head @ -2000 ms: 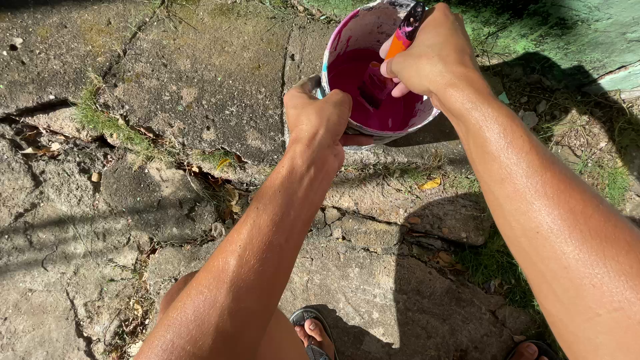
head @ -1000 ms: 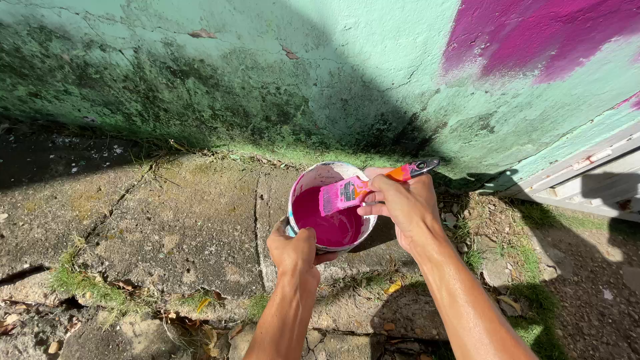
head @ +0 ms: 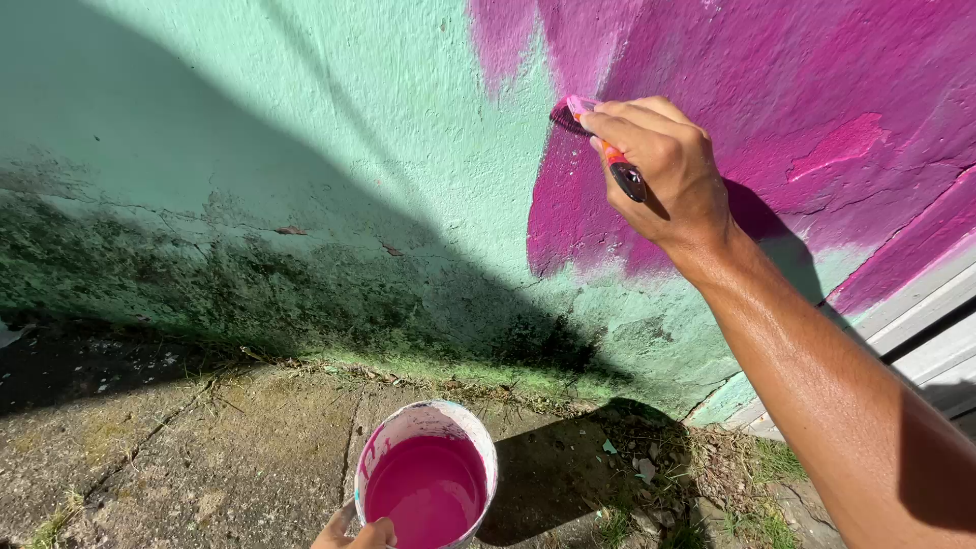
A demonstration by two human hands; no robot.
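My right hand (head: 659, 164) grips a paintbrush (head: 614, 156) with an orange and black handle. The pink-coated head of the brush touches the wall at the left edge of the magenta painted area (head: 686, 91). Low in the view, my left hand (head: 354, 534) holds the near left rim of a white plastic bucket (head: 492, 457); only part of that hand shows. Magenta paint (head: 427, 492) lies inside the bucket, and smears of it mark the inner wall.
The mint-green wall (head: 381, 99) has cracks and dark mould along its foot. A white slatted surface (head: 930, 335) adjoins it at the right. Below are cracked concrete paving (head: 252, 450), tufts of grass (head: 774, 461) and small debris.
My right hand has moved the brush from the bucket up to the wall. My left hand stays at the bucket. The view has tilted up towards the wall.
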